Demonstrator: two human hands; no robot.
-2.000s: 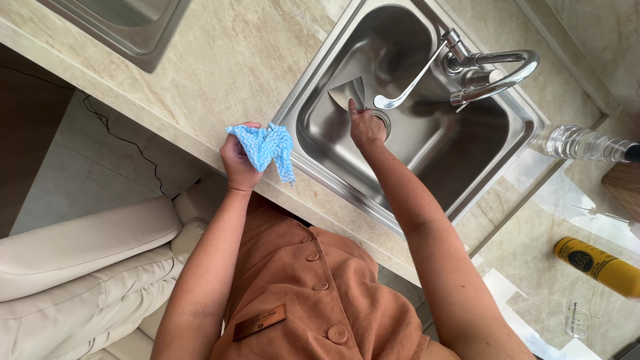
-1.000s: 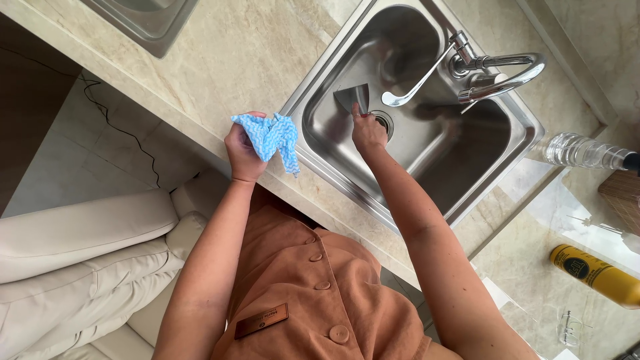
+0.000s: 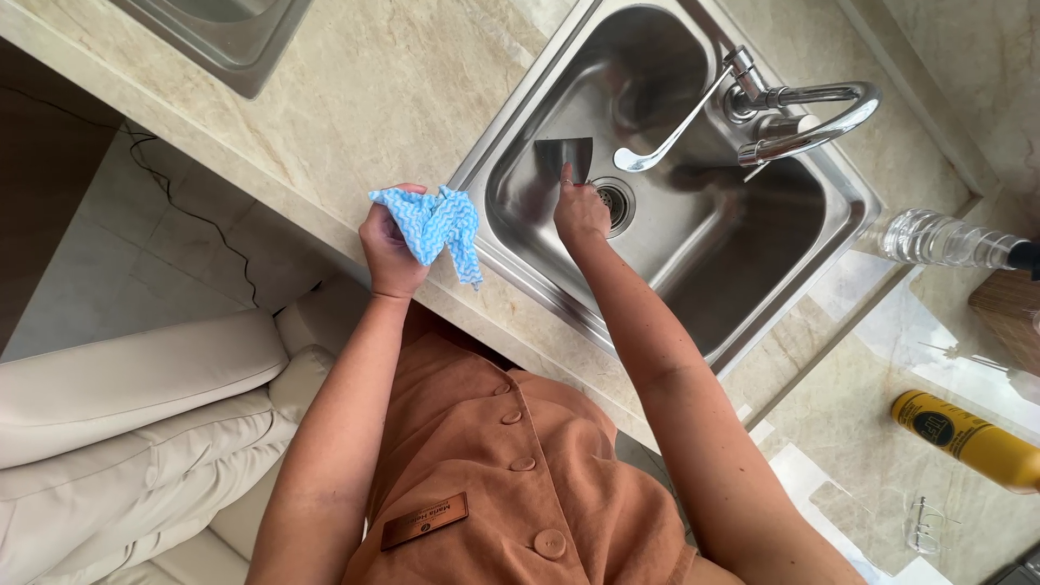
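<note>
My left hand (image 3: 394, 248) holds a crumpled blue-and-white patterned cloth (image 3: 439, 223) over the counter's front edge, just left of the sink. Inside the stainless steel sink (image 3: 699, 284), my right hand (image 3: 582, 210) grips a scraper with a wide flat metal blade (image 3: 559, 154). The index finger lies along the blade, and the handle is hidden in the hand. Right beside that hand is the round drain strainer (image 3: 615, 206), partly covered by it. A chrome faucet (image 3: 845, 122) with a long lever (image 3: 678, 130) reaches over the basin from its back rim.
A second steel basin (image 3: 244, 49) is set in the stone counter (image 3: 366, 106) at upper left. On the right lie a clear ribbed bottle (image 3: 934, 237), a yellow bottle (image 3: 967, 439) and a wooden block (image 3: 1007, 313). A cream padded seat (image 3: 138, 382) stands at lower left; a cable (image 3: 191, 213) crosses the floor.
My right hand and the scraper have shifted slightly inside the sink, uncovering more of the drain strainer. My left hand still holds the cloth in about the same place.
</note>
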